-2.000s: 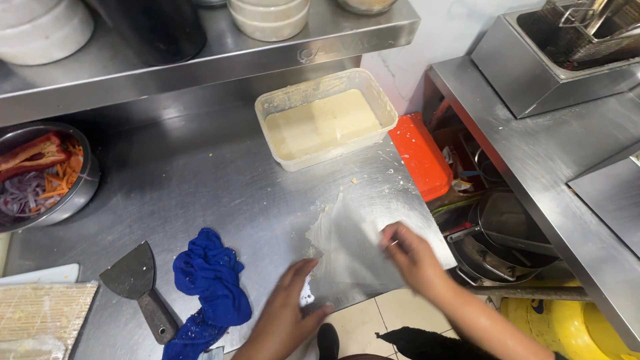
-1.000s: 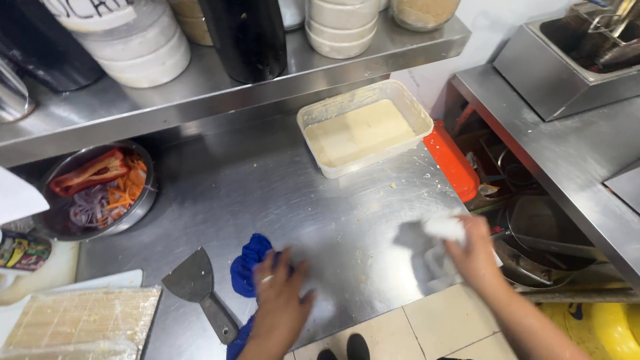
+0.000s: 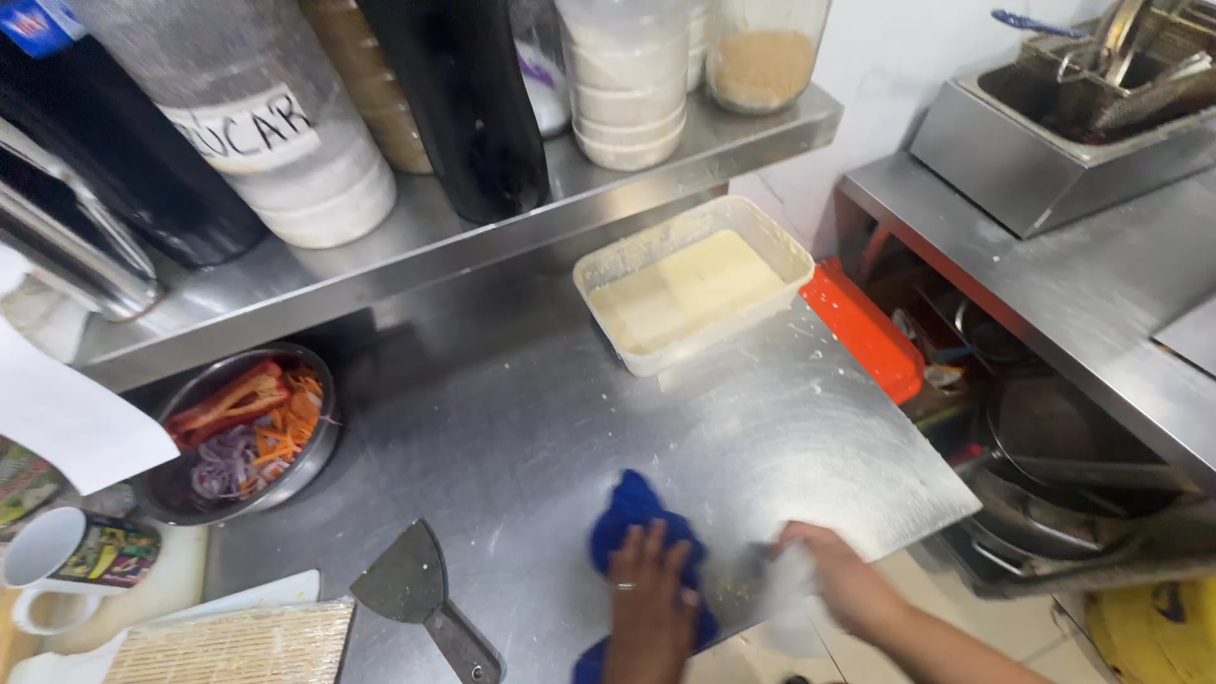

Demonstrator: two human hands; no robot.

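Note:
My left hand (image 3: 651,598) lies flat on a bunched blue cloth (image 3: 635,508) on the steel table (image 3: 475,427), close to its front edge. To its right, my right hand (image 3: 836,575) grips a whitish, blurred thing (image 3: 793,594) at that edge; it looks like a thin sheet or a plastic piece. Small crumbs lie on the steel between the hands. A scraper (image 3: 408,575) with a wide blade and dark handle rests left of the cloth. Behind the hands stands a rectangular plastic tub (image 3: 641,361) holding a pale batter-like substance.
A steel bowl (image 3: 328,432) of cut vegetables, a mug (image 3: 81,556) and a bamboo rolling mat (image 3: 237,646) are at the left. Bottles and jars stand on the overhead shelf (image 3: 570,204). A red tray (image 3: 869,332) lies beyond the table's right edge, near a fryer (image 3: 1007,161).
The blue cloth, left of the table's middle one second ago, has moved right under my left hand. My right hand has come nearer the front edge with the whitish thing. The view has shifted.

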